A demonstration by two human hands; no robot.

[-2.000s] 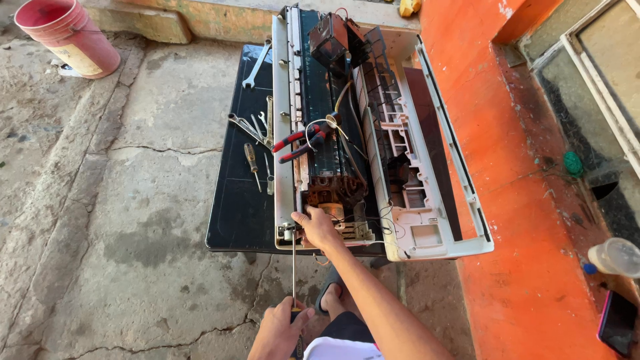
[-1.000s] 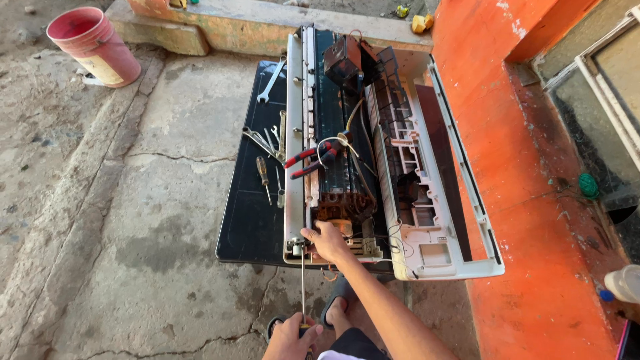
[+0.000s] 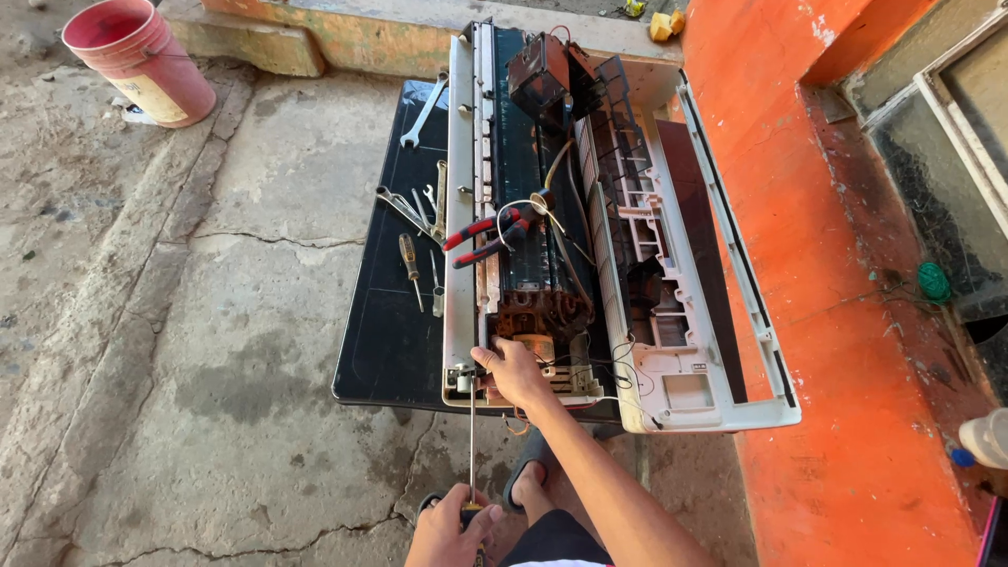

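Observation:
An opened indoor air conditioner unit (image 3: 461,315) lies on a black table (image 3: 378,346), its coil and inner parts exposed. My left hand (image 3: 453,524) is closed around the handle of a long screwdriver (image 3: 472,441), whose shaft points away from me to the unit's near left corner; its tip is hard to make out there. My right hand (image 3: 512,374) rests at that same end, thumb and fingers on the edge beside a small white part (image 3: 465,383); whether it grips anything is hidden. Red-and-black pliers (image 3: 492,236) lie across the coil.
Wrenches (image 3: 425,110), a shorter screwdriver (image 3: 409,260) and other hand tools lie left of the unit. A white plastic front frame (image 3: 677,394) leans along its right side. An orange wall (image 3: 819,315) stands at the right, a pink bucket (image 3: 150,71) at the far left. Loose wires hang near my right hand.
The view has shifted slightly. Both hands keep about the same places, the left on the screwdriver and the right at the unit's near end.

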